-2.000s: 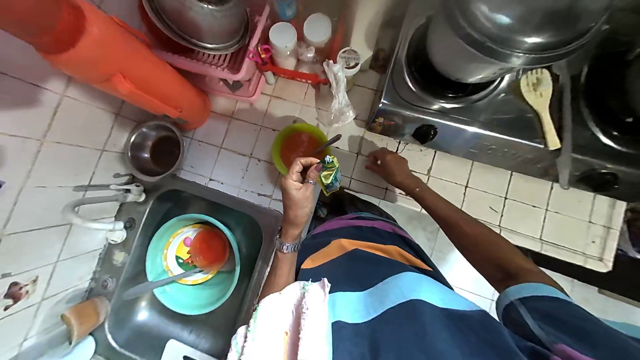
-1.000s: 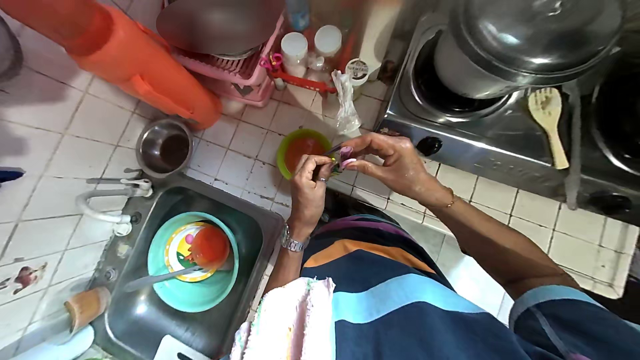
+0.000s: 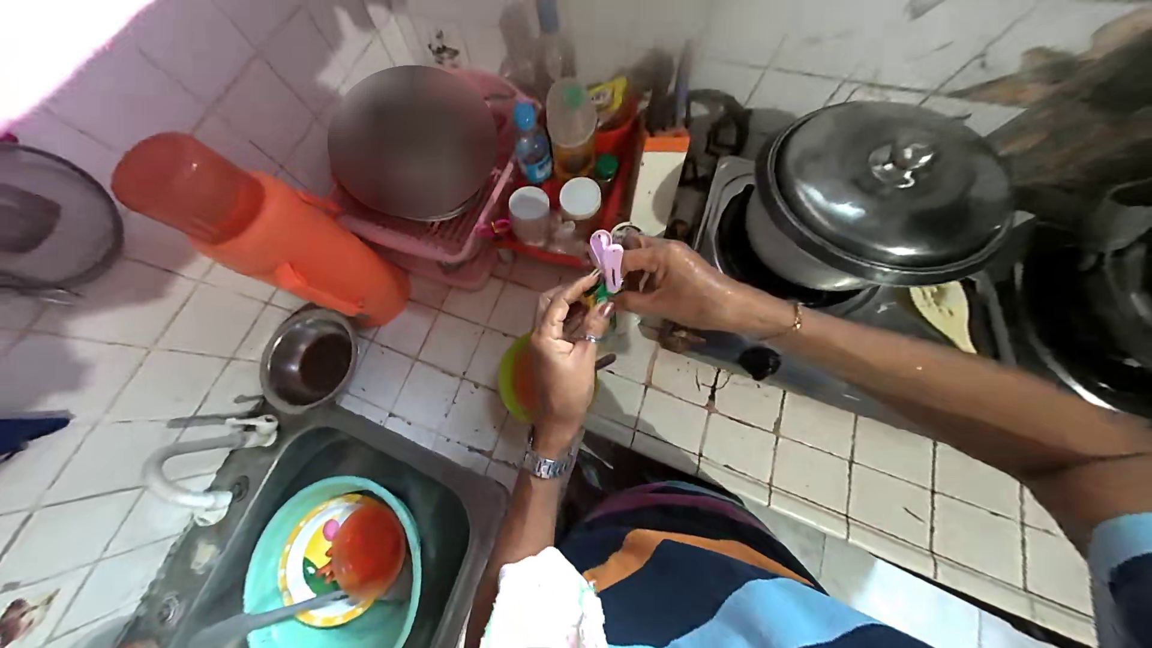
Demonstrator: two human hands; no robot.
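My right hand (image 3: 688, 286) pinches a pink plastic clothespin (image 3: 607, 261) between thumb and fingers. Just below it, my left hand (image 3: 567, 346) grips a small green and yellow packet (image 3: 598, 295), mostly covered by the fingers. The clothespin meets the packet's top, though fingers hide whether it clamps on. Behind my left hand, a lime green bowl (image 3: 513, 378) rests on the tiled counter, partly hidden, with orange-red contents and a dark utensil handle sticking out to its right.
At the left lie an orange flask (image 3: 297, 256), a steel bowl (image 3: 310, 360) and a sink (image 3: 450, 504) holding a turquoise basin (image 3: 409, 531). A pink rack (image 3: 432, 238) and jars (image 3: 529, 211) stand behind. A lidded pot (image 3: 810, 229) sits on the stove at right.
My right hand was near the counter's edge without the clothespin; it has come to my left hand and now holds the clothespin at the packet. The view has tilted up.
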